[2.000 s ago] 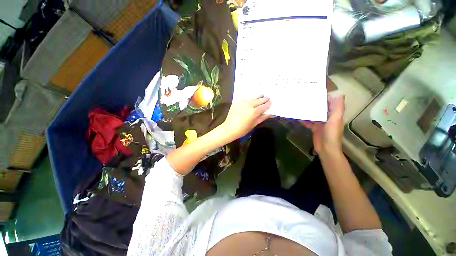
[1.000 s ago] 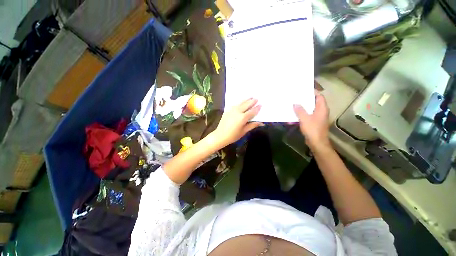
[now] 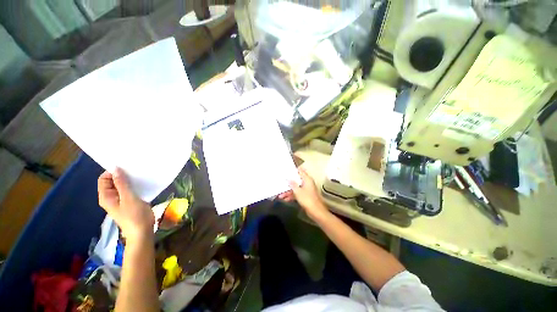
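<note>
My left hand (image 3: 124,198) holds a white sheet (image 3: 131,116) by its lower edge, raised at the left and slightly curled. My right hand (image 3: 305,192) holds the lower right corner of a second printed sheet (image 3: 247,161), which has a dark line and a small dark picture near its top. The two sheets are apart, with their edges close. Dark floral-printed fabric (image 3: 201,234) lies beneath them, partly hidden by the paper and my left arm.
The sewing machine head (image 3: 427,55) stands at the upper right, its metal bed (image 3: 415,183) below. Pens and slim tools (image 3: 479,192) lie on the cream table (image 3: 452,237). A clear plastic bag (image 3: 305,24) is at the back. A blue bin (image 3: 52,201) with red cloth (image 3: 55,289) is at left.
My left hand has moved left, lifting one sheet away from the other. My right hand stays on the remaining sheet. The view has turned right, showing more of the sewing machine and table.
</note>
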